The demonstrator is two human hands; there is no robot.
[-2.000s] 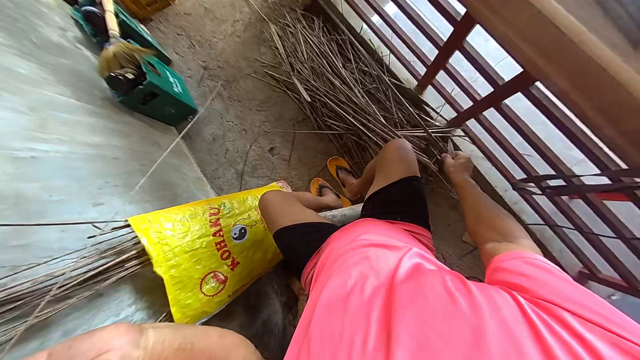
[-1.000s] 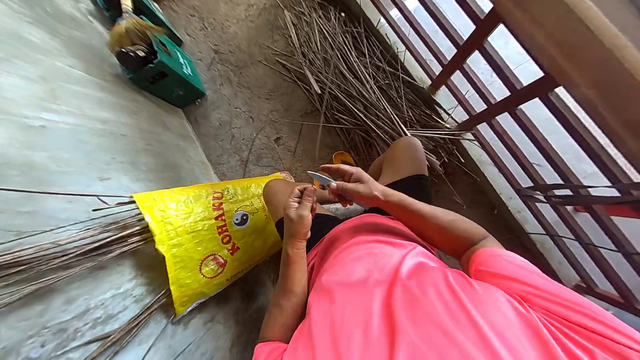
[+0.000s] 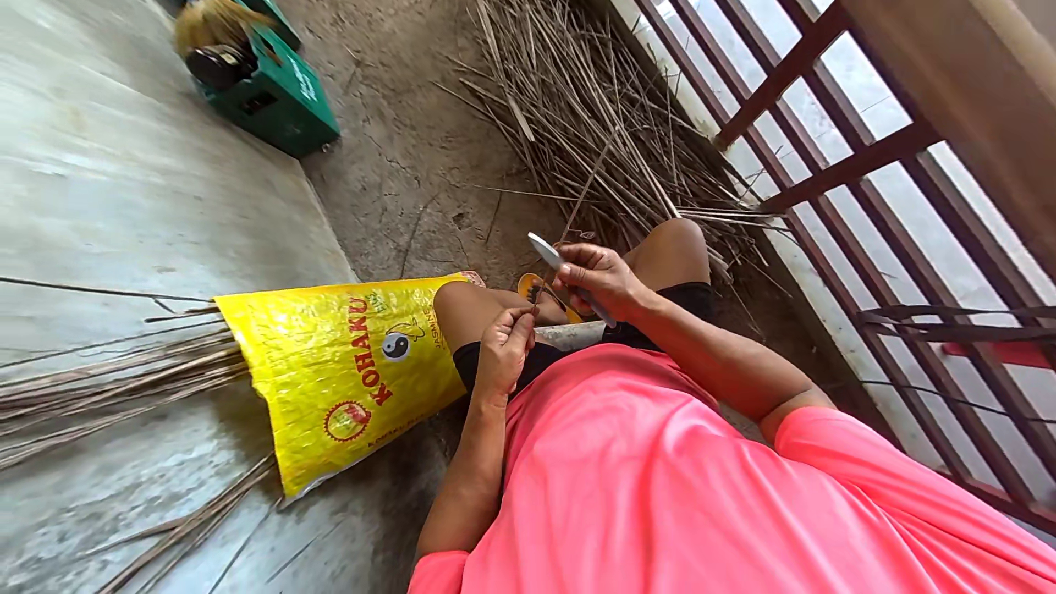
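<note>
My right hand [image 3: 601, 279] is closed around a knife [image 3: 547, 250], its pale blade pointing up and left above my knees. Between my left hand [image 3: 506, 338] and the knife runs a thin dry stalk [image 3: 584, 196], its lower end pinched in my left fingertips. The stalk rises past the blade toward a large pile of dry sticks [image 3: 606, 115] on the ground. A yellow printed sack [image 3: 355, 379] lies beside my left thigh, with a bundle of dry sticks [image 3: 124, 379] at its left edge.
A green plastic crate [image 3: 280, 99] with a straw broom head [image 3: 216, 26] stands at the upper left on the dirt floor. A smooth concrete ledge [image 3: 148, 181] runs along the left. Brown metal bars [image 3: 833, 177] line the right side.
Two seconds ago my right hand was by the stick pile and my left was low near the view's edge. Both have come together above my lap; the thin stalk now shows between them.
</note>
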